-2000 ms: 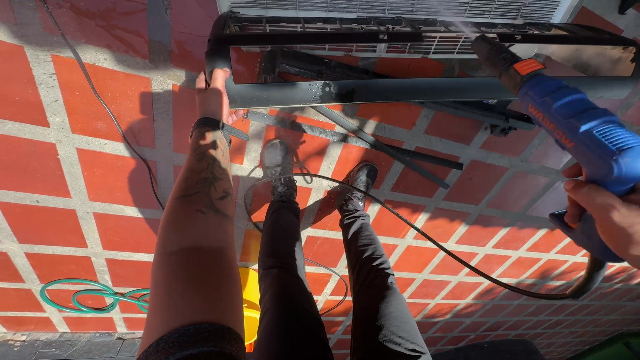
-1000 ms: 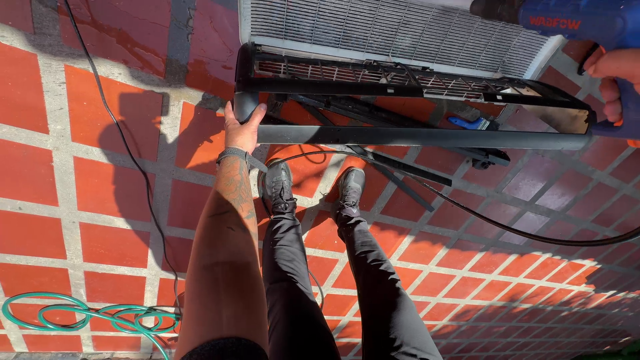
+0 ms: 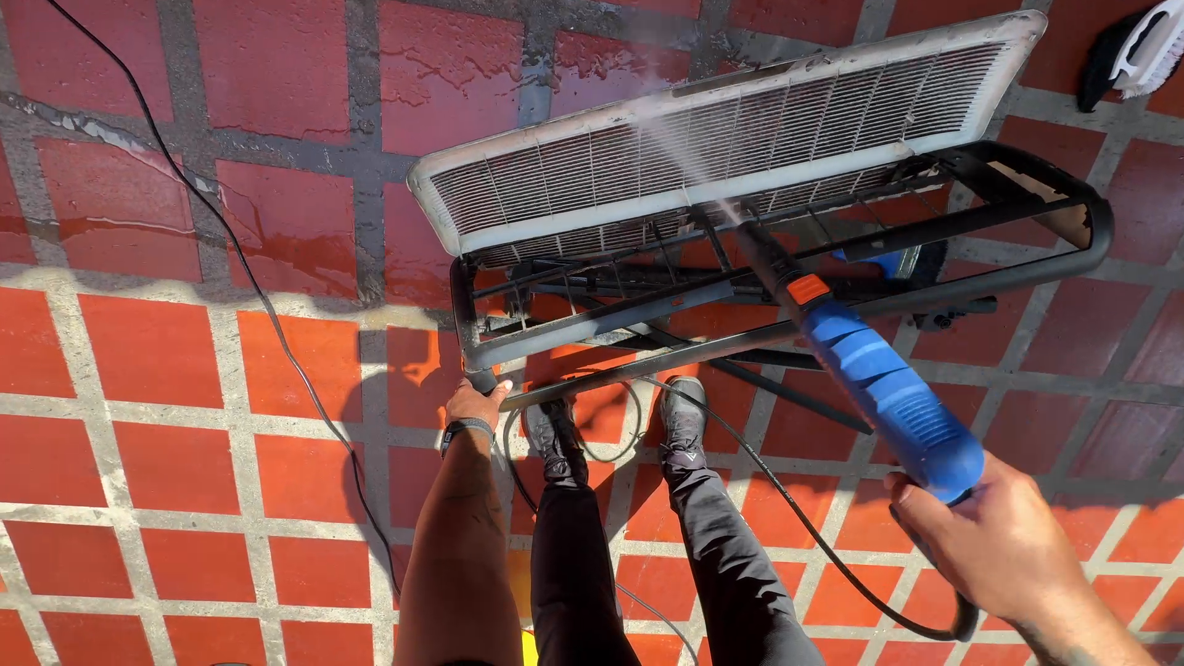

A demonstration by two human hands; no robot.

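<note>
My left hand (image 3: pixel 477 403) grips the near left corner of a black tubular frame (image 3: pixel 647 365). In my right hand (image 3: pixel 1004 536) is the handle of a blue Warfow spray gun (image 3: pixel 888 398) with an orange band and a black nozzle. Water sprays from the nozzle across a white slatted plastic panel (image 3: pixel 721 139), which lies tilted against the far side of the frame. A black hose (image 3: pixel 795 509) runs from the gun's handle toward my feet. Dark folded legs or bars lie under the frame, partly hidden by it.
Red floor tiles (image 3: pixel 166 351) with grey joints are wet beyond the frame. A black cable (image 3: pixel 268 305) crosses the floor at left. A white-handled brush (image 3: pixel 1147 55) lies at top right. Behind the frame is a partly hidden blue object (image 3: pixel 893 264). Something yellow (image 3: pixel 520 583) shows beside my leg.
The spray gun has come down and inward from the upper right, its nozzle now over the frame. The frame and panel sit at a different tilt, and water spray shows again. My left hand keeps its corner.
</note>
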